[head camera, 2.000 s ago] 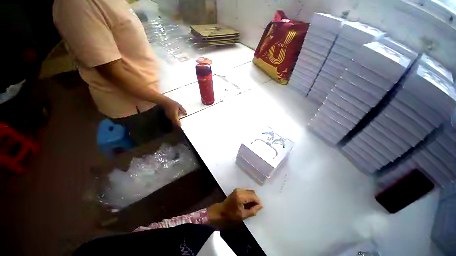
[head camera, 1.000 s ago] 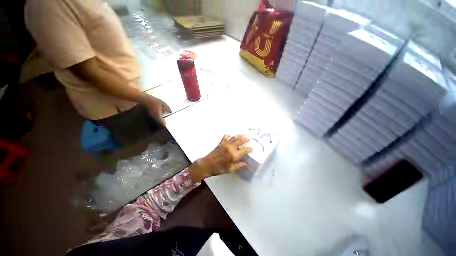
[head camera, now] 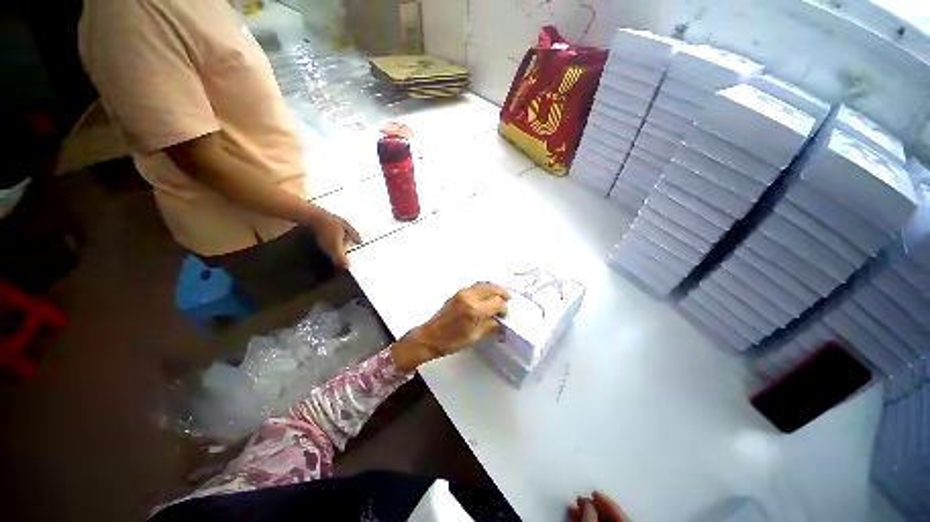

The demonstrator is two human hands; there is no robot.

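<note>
A small stack of white boxes or trays (head camera: 543,321), with a dark line pattern on top, sits on the white table. My left hand (head camera: 459,324) comes from the left and pinches the left edge of its upper piece, which sits slightly offset over the lower one. The fingertips partly hide that edge. Only a few fingertips of my right hand (head camera: 597,508) show at the bottom edge. The rest of it is cut off, and nothing is seen in it.
Tall white stacks (head camera: 714,173) line the wall at right, with a dark phone (head camera: 812,386) before them. A red bottle (head camera: 401,184), red-gold bag (head camera: 552,102) and brown cardboard (head camera: 420,75) stand farther back. A person (head camera: 204,122) stands at left, near clear plastic waste (head camera: 270,372).
My left hand has moved up from the table's near edge to the small stack and now grips its upper piece. My right fingertips have appeared at the bottom.
</note>
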